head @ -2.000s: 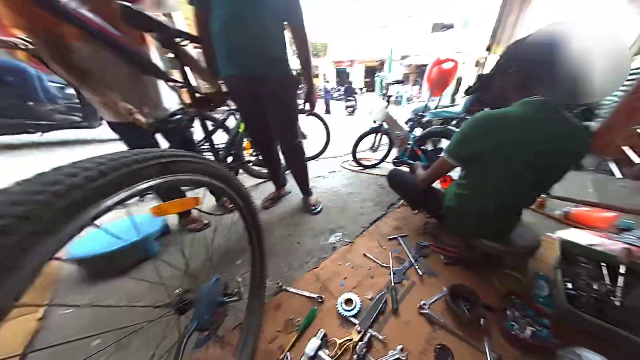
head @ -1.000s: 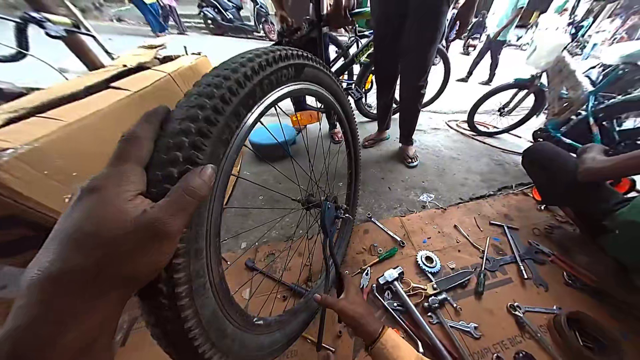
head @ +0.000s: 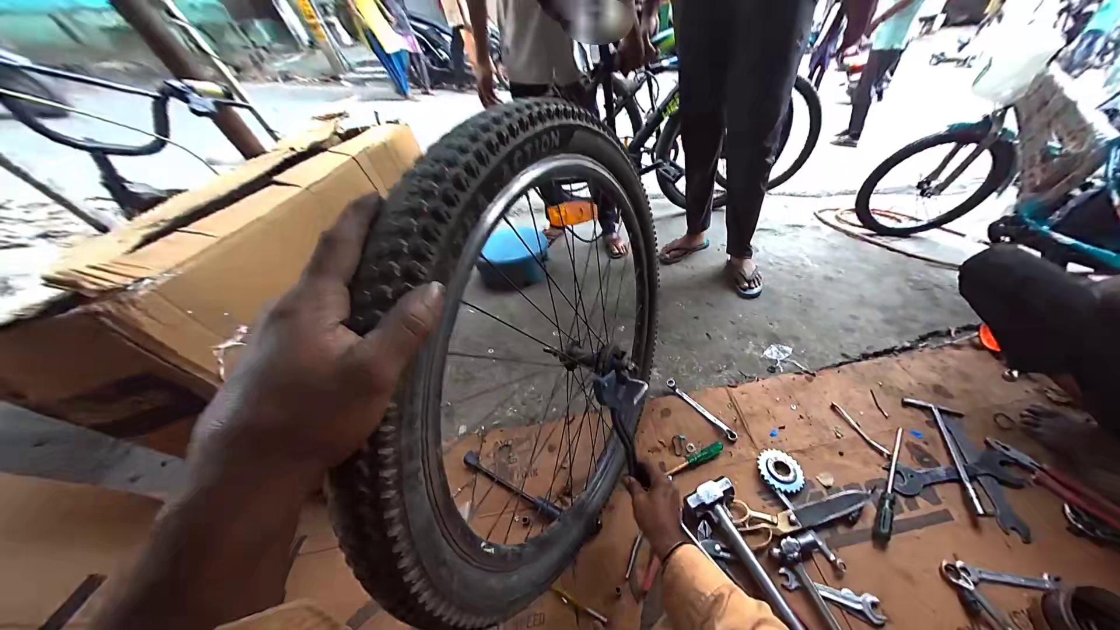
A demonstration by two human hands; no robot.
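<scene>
A bicycle wheel with a knobby black tire (head: 411,236) stands upright, slightly tilted, on flattened cardboard. My left hand (head: 306,359) grips the tire's near-left side, thumb on the sidewall and fingers over the tread. Low on the wheel's right side, my right hand (head: 656,507) is closed around a dark handle or lever below a dark blue-grey part (head: 621,391) by the hub (head: 582,357). The exact form of that held part is hidden by the fingers. An orange reflector (head: 572,213) sits among the spokes.
On the cardboard lie a hammer (head: 744,542), a green-handled screwdriver (head: 698,458), a sprocket (head: 780,472), a combination wrench (head: 702,409) and several other tools. A cardboard box (head: 236,254) stands at left, a blue basin (head: 514,255) beyond the wheel. People and bicycles are around.
Two seconds ago neither hand was plainly visible at the wheel; one second ago both were at it, much as now. The view has swung from the seated person at right toward the wheel.
</scene>
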